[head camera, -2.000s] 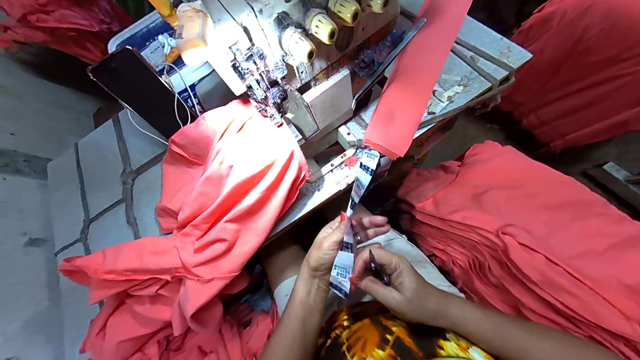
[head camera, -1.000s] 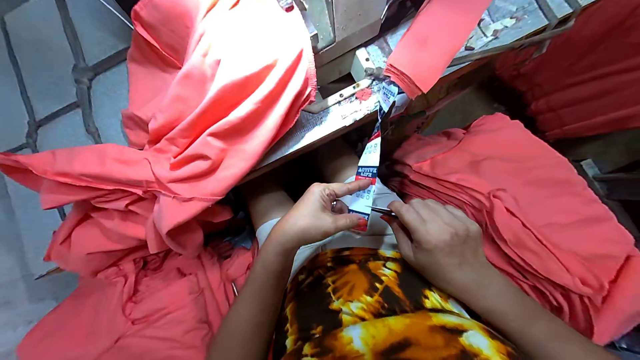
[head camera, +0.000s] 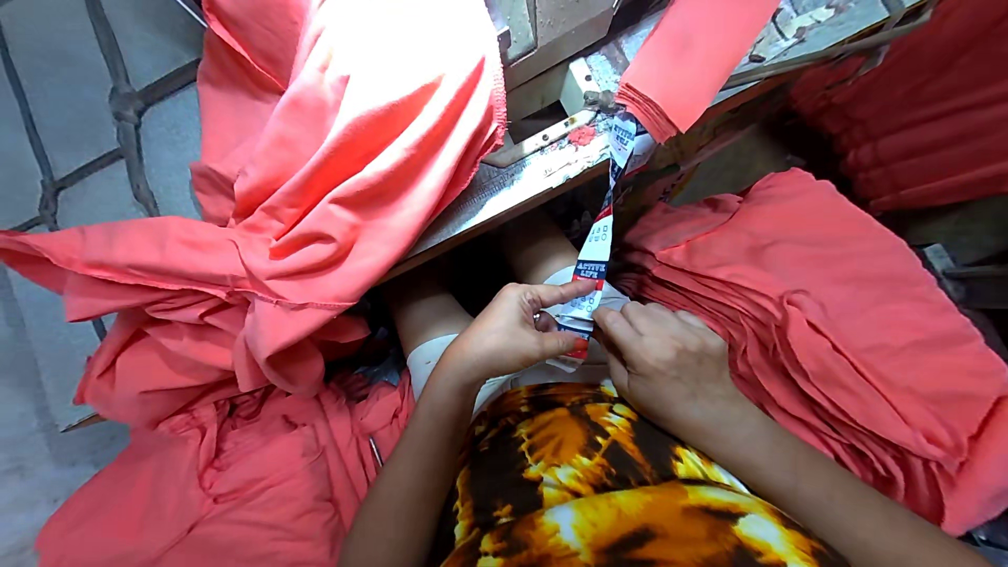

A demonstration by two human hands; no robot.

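A strip of printed garment labels hangs from the sewing table's edge down to my lap, twisted near its top. My left hand grips the strip near its lower end between thumb and forefinger. Against the right side of the strip is my right hand, its fingers curled over; a thin metal tip shows between the hands, the rest of that tool hidden in the right hand. Stacked coral fabric strips lie over the table beside the top of the labels.
Coral fabric drapes over the table at left, with more coral cloth below. A pile of coral pieces lies at right. The sewing machine's base and the wooden table edge are ahead.
The view has tilted down and closer. Two seconds ago the right hand was apart from the strip with a dark tool in it; now both hands meet at the strip's lower end.
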